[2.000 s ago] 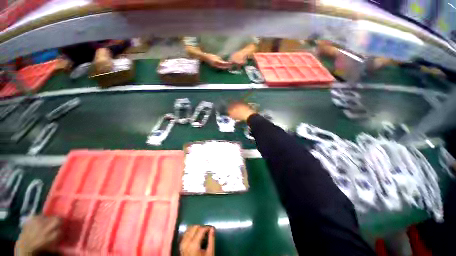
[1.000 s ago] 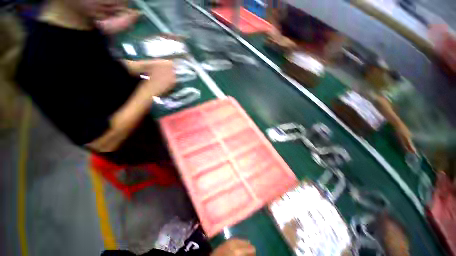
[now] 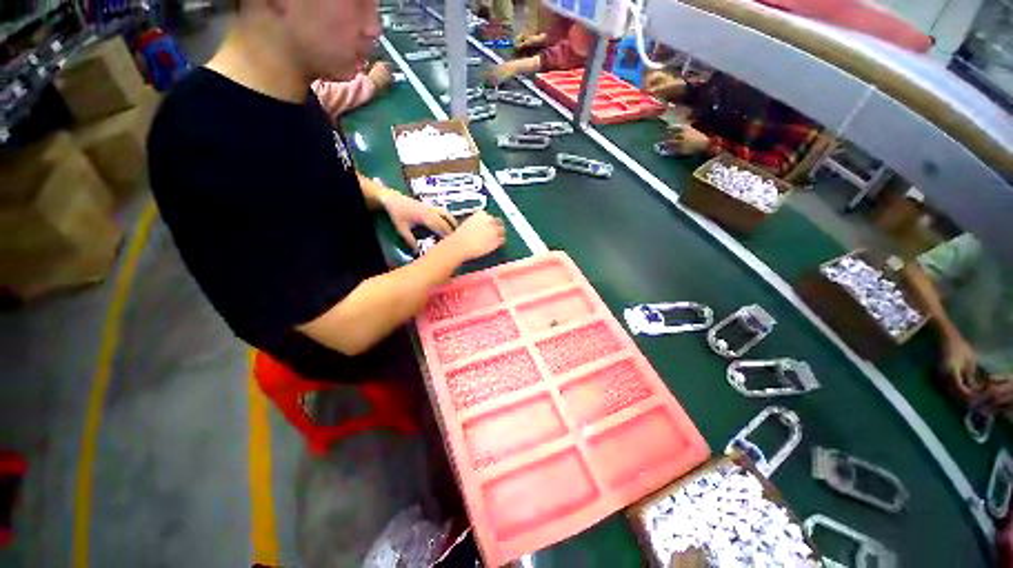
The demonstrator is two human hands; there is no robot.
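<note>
Neither of my hands shows. The salmon-red compartment tray (image 3: 524,373) lies nearest, along the bench edge, with ten pockets in two rows. Several pockets hold fine pinkish bits; others look bare. An open carton (image 3: 728,521) heaped with small white pieces with blue marks touches the tray's near right corner and is cut off by the bottom edge. Loop-shaped plastic frames lie loose on the green belt beyond, one clear frame with a blue-printed end (image 3: 669,318) beside the tray.
A person in a black shirt (image 3: 267,200) sits at left on a red stool (image 3: 333,405), both hands working beside another carton (image 3: 433,150). Across the belt, past a pale edge strip (image 3: 778,283), are more workers, cartons (image 3: 739,189) and a red tray (image 3: 600,95). A metal post stands upright behind.
The view has swung left, bringing in the neighbouring worker and floor, and is sharper now. My hands, earlier at the tray and over the belt, have left the picture.
</note>
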